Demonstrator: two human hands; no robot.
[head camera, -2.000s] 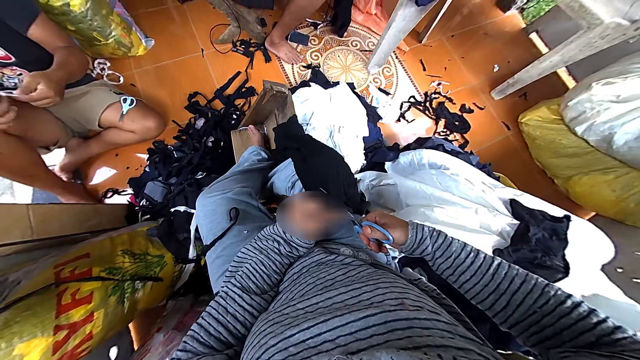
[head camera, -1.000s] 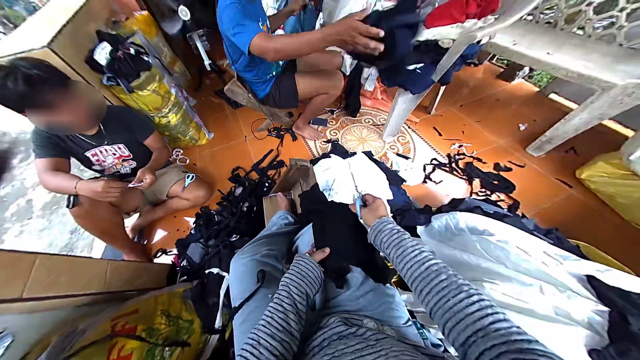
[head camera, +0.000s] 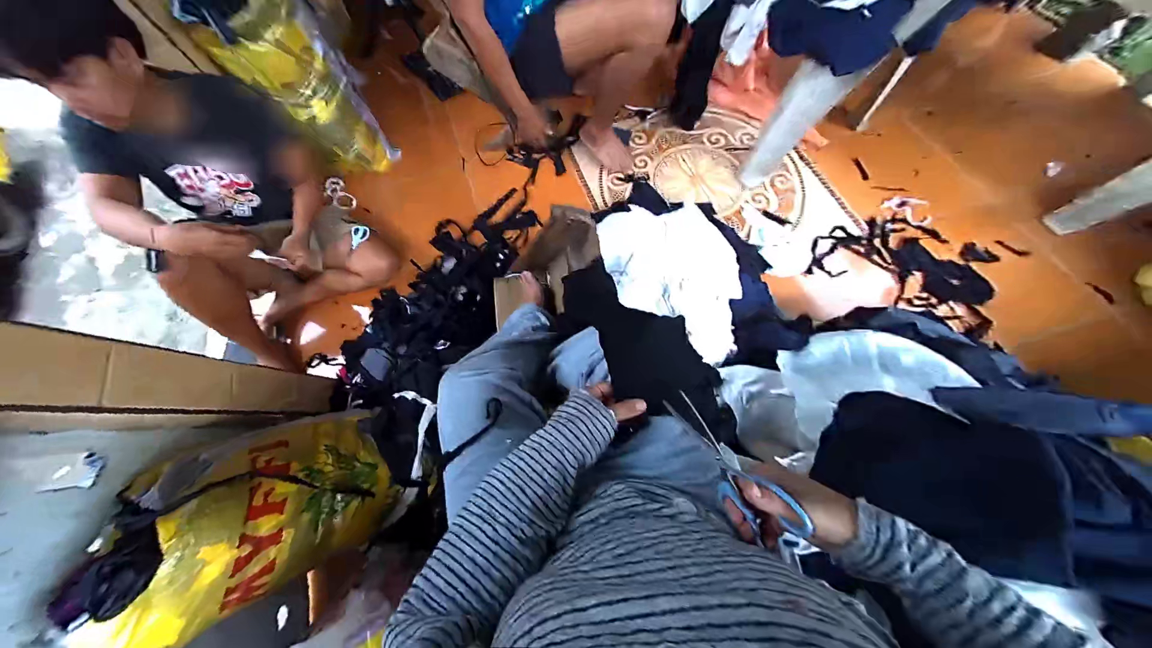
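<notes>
My right hand (head camera: 792, 506) holds scissors (head camera: 725, 459) by their blue handles, the blades parted and pointing up and left, near the edge of a black cloth. That black cloth (head camera: 652, 355) lies over my lap. At its lower left edge is my left hand (head camera: 619, 405), thumb extended, with the fingers partly hidden; whether it pinches the cloth is unclear. A crumpled white cloth (head camera: 670, 270) lies just beyond the black one, with dark cloth beneath it.
Black fabric strips (head camera: 432, 306) are heaped left of my legs, beside a cardboard box (head camera: 571, 238). A yellow sack (head camera: 261, 531) stands lower left. More dark cloth (head camera: 936, 477) lies at right. Two people sit nearby, at left and ahead. A table leg (head camera: 792, 117) stands beyond.
My right hand with the scissors has come back from the white cloth toward my body. The person ahead has lowered a hand to strips on the floor. The view has shifted.
</notes>
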